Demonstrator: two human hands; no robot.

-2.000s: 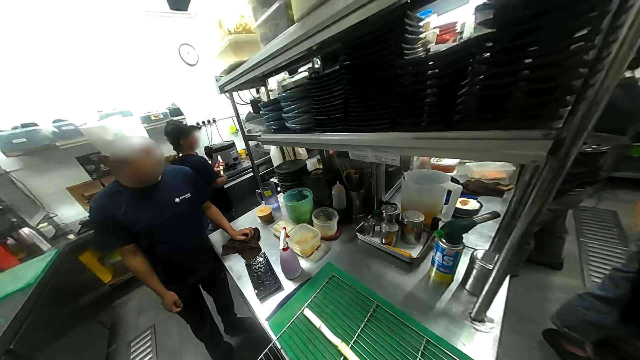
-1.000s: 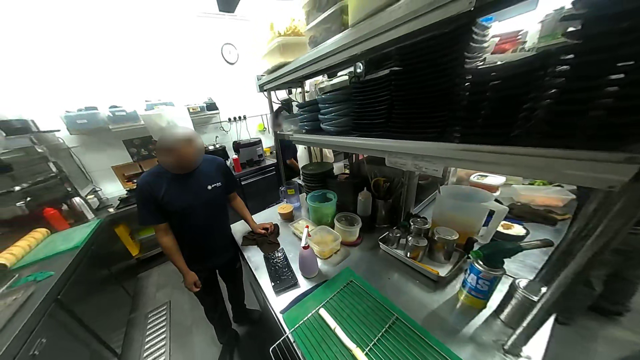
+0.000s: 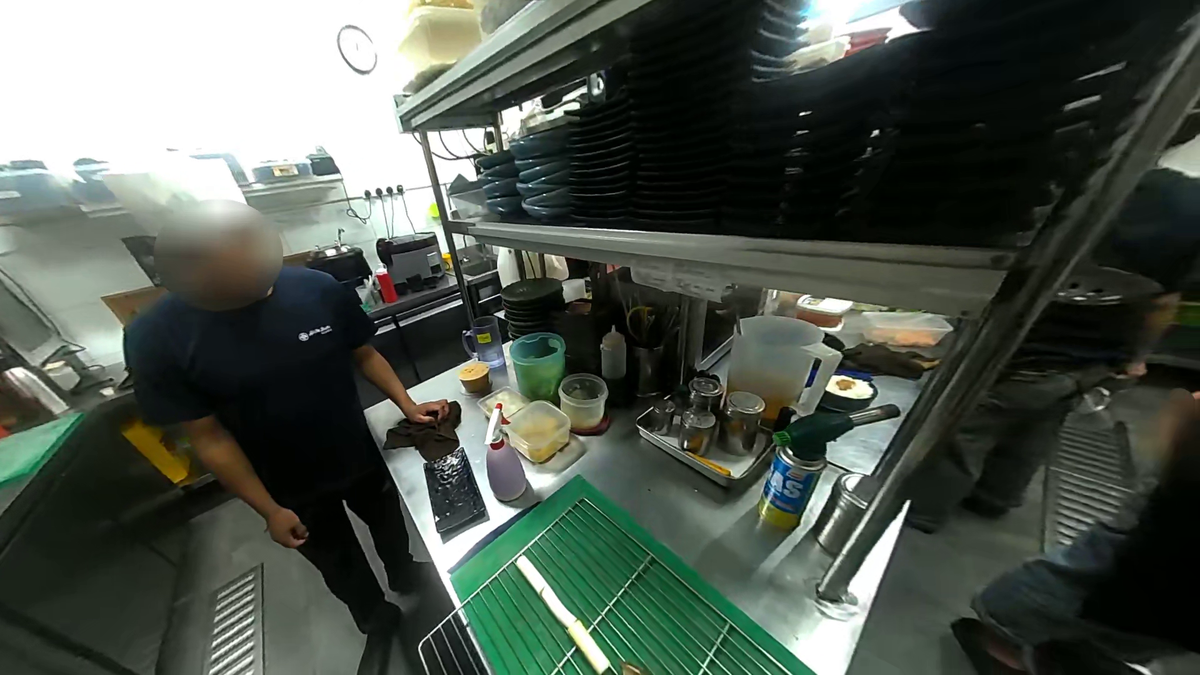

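Neither of my hands shows in the head view. Nearest to me lies a green cutting board (image 3: 592, 497) with a wire rack (image 3: 647, 562) on it. A long tool with a pale handle (image 3: 562, 614) rests on the rack. Left of the board are a dark rectangular tray or block (image 3: 454, 492) and a spray bottle with purple liquid (image 3: 505, 464). A blowtorch head (image 3: 820, 429) sits on a gas can (image 3: 789, 487). Behind it a metal tray (image 3: 717, 473) holds several metal shakers and jars, beside a large plastic jug (image 3: 773, 366).
A co-worker (image 3: 258, 375) stands at the left, one hand on a brown cloth (image 3: 427, 431). A steel shelf (image 3: 712, 246) with stacked dark dishes (image 3: 689, 141) hangs over the table, its post (image 3: 881, 497) at right. Plastic tubs (image 3: 538, 431) stand behind. Another person (image 3: 1031, 394) is at far right.
The view has shifted between frames. The co-worker stays at the table's left side with a hand on the cloth. A second person behind, seen in the earliest frame, is out of sight.
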